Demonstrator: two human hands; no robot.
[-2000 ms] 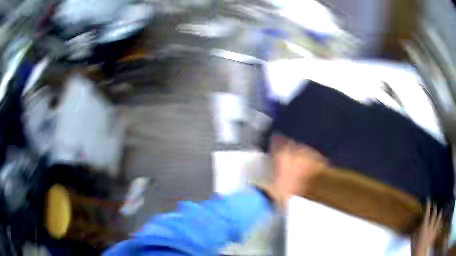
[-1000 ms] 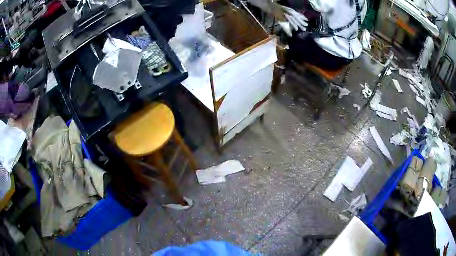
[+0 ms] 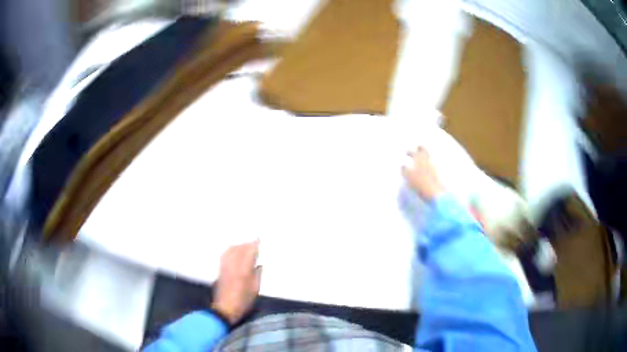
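The white table top (image 3: 295, 192) lies in front of me, blurred. My left hand (image 3: 237, 278) is at the table's near edge, fingers together, with nothing visible in it. My right hand (image 3: 421, 173) reaches over the right part of the table; blur hides whether it holds something small. The stack of dark panels (image 3: 103, 96) with brown edges lies along the table's left side, touched by neither hand. Brown panels (image 3: 337, 62) lie flat at the far side, and another brown piece (image 3: 489, 96) lies to their right.
Dark and brown pieces (image 3: 581, 254) lie at the right edge. A blurred pale heap with a red spot (image 3: 498, 213) lies beside my right forearm. A white strip (image 3: 426, 55) lies between the brown panels. My plaid apron (image 3: 302, 333) is at the near edge.
The view has swung from the workshop floor back to the table. Two seconds ago my hands were at a dark panel with a brown band; now both are away from the stack.
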